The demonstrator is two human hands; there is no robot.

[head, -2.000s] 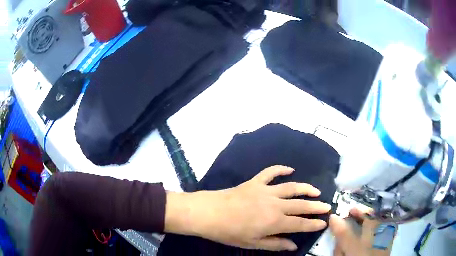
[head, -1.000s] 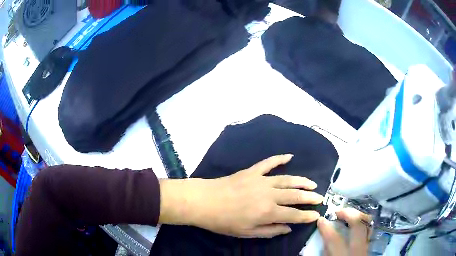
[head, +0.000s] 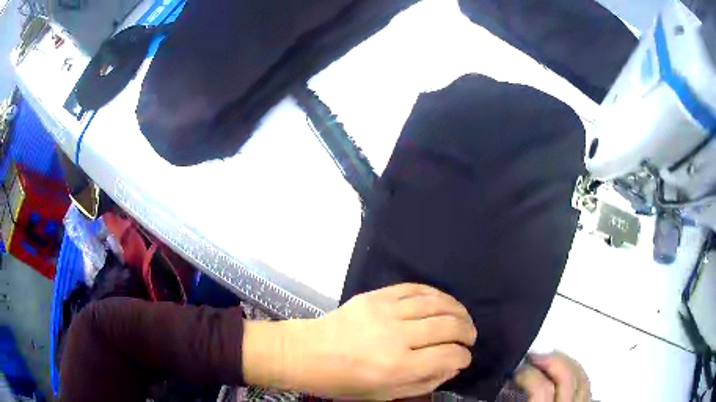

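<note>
A dark cut panel (head: 479,180) with a rounded far end lies on the white table, its right edge beside the needle area of the white sewing machine (head: 648,102). My left hand (head: 392,341) is on the panel's near left part, fingers curled and gripping the cloth. My right hand (head: 556,378) is at the panel's near right edge, cut off by the bottom of the picture, fingers bent at the edge. The near end of the panel is partly hidden by my left hand.
A dark stack of panels (head: 228,71) lies at the upper left, another dark panel (head: 557,35) at the top right. A narrow dark strip (head: 337,141) lies between. A black reel (head: 110,67) sits far left. The table's ruler-marked edge (head: 235,279) runs along the front.
The view has shifted. Both hands have moved toward the near end of the panel, away from the needle area. My left fingers, spread flat before, are now curled.
</note>
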